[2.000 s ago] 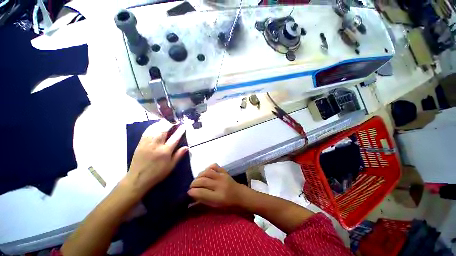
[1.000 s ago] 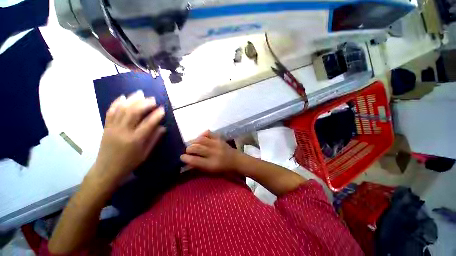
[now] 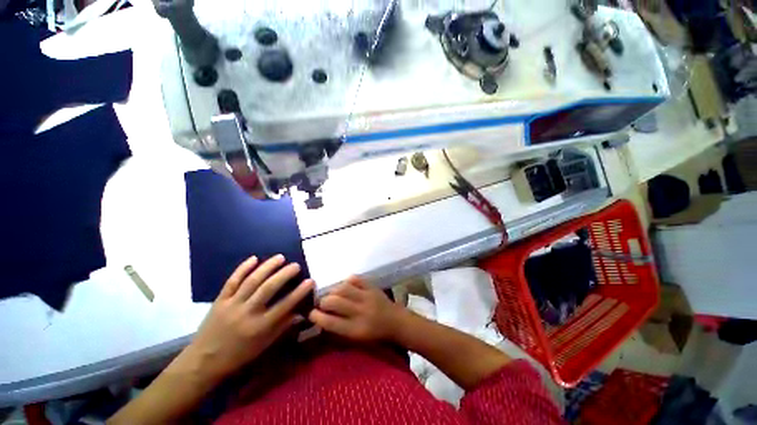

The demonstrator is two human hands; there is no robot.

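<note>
A navy cloth piece lies flat on the white table, its upper right edge under the presser foot area of the white sewing machine. Its lower part runs to the table's front edge, under my hands. My left hand lies on the cloth's lower part with the fingers a little spread, holding nothing that I can see. My right hand is at the cloth's lower right edge with curled fingers, pinching the edge. The fingertips of both hands nearly meet. The needle itself is too small to tell.
Large navy panels lie at the left. A tan strip is on the table. Red-handled snips and small metal bits lie on the bed. A black box is right of them. A red basket stands below the table's right.
My left hand has moved from near the needle down the cloth towards the front edge. More of the cloth now lies flat and uncovered. My right hand stays at the cloth's edge. The camera view has shifted.
</note>
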